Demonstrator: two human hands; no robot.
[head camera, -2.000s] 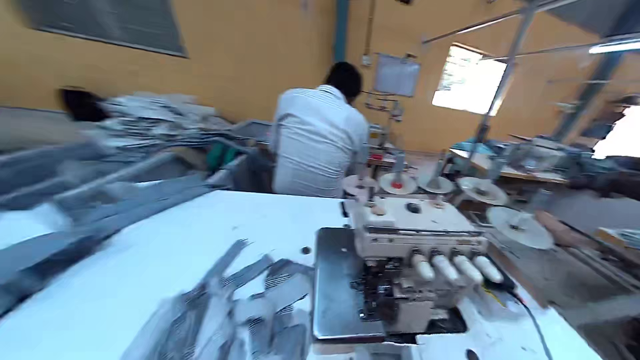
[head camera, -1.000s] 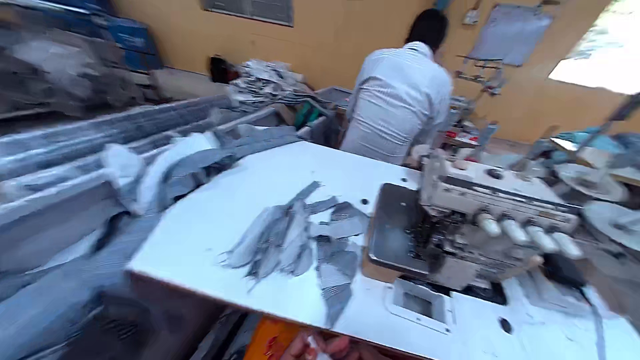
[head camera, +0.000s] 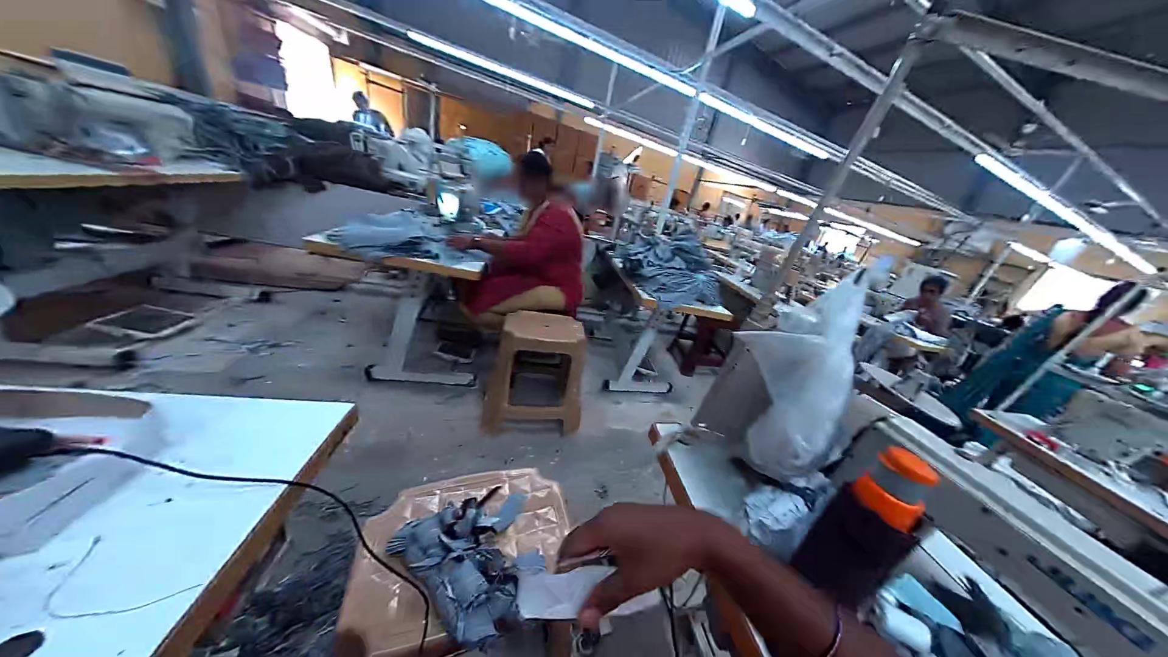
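My right hand (head camera: 639, 557) comes in from the lower right, fingers bent down over a piece of white material (head camera: 564, 591), which it seems to pinch between thumb and fingers. Just left of it, a heap of grey-blue fabric pieces (head camera: 465, 566) lies on a tan plastic chair seat (head camera: 534, 488). A black cable (head camera: 351, 520) hangs across the near side of the chair from the white table (head camera: 210, 429). My left hand is not in view.
A tan plastic stool (head camera: 538, 342) stands on the floor ahead, near a seated person (head camera: 538, 246) in red. At right, a machine table holds a clear plastic bag (head camera: 803, 392) and a dark bottle with an orange cap (head camera: 899, 484). Fabric scraps (head camera: 292, 593) litter the floor.
The view has swung far to the right, away from the overlock sewing machine and the fabric strips beside it. My right hand now shows over the chair; only fingers showed at the bottom edge one second ago.
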